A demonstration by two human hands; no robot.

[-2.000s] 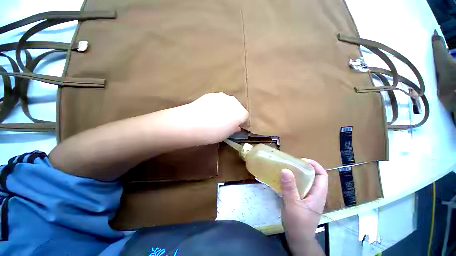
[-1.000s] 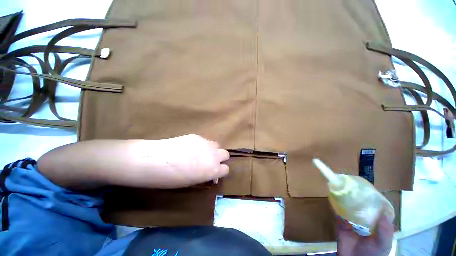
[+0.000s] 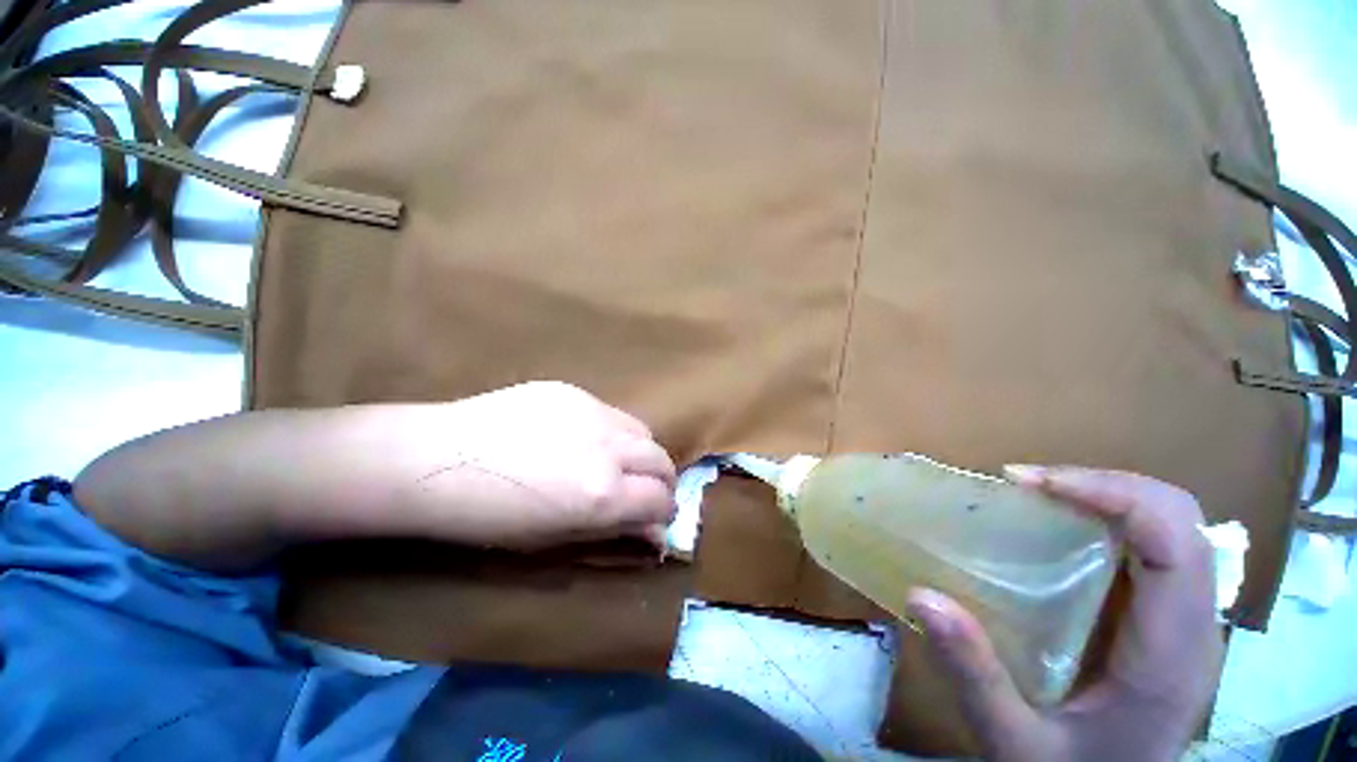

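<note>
The brown bag body panel [image 3: 595, 223] lies flat with its centre seam running away from me. My left hand [image 3: 573, 469] holds the panel's near edge at the left side of the corner cut-out and lifts it, showing a pale underside [image 3: 689, 509]. My right hand [image 3: 1131, 610] grips the glue bottle [image 3: 953, 551], which holds yellowish liquid. Its nozzle points left and touches or nearly touches the lifted edge; the tip's exact contact is hard to see. The brown inner layer [image 3: 744, 543] shows below. A small white wad [image 3: 1226, 566] shows beside my right hand.
Brown looped handles [image 3: 283, 194] lie at the left, and more handles [image 3: 1287, 372] at the right. A whitish lump [image 3: 347, 82] and a silvery crinkled lump [image 3: 1261, 279] sit at the side edges. White table [image 3: 781, 673] shows through the near cut-out.
The bottle has moved left from the panel's right side to the cut-out edge. The left hand now lifts the edge and its pale underside shows. The view has shifted, so the panel sits further right.
</note>
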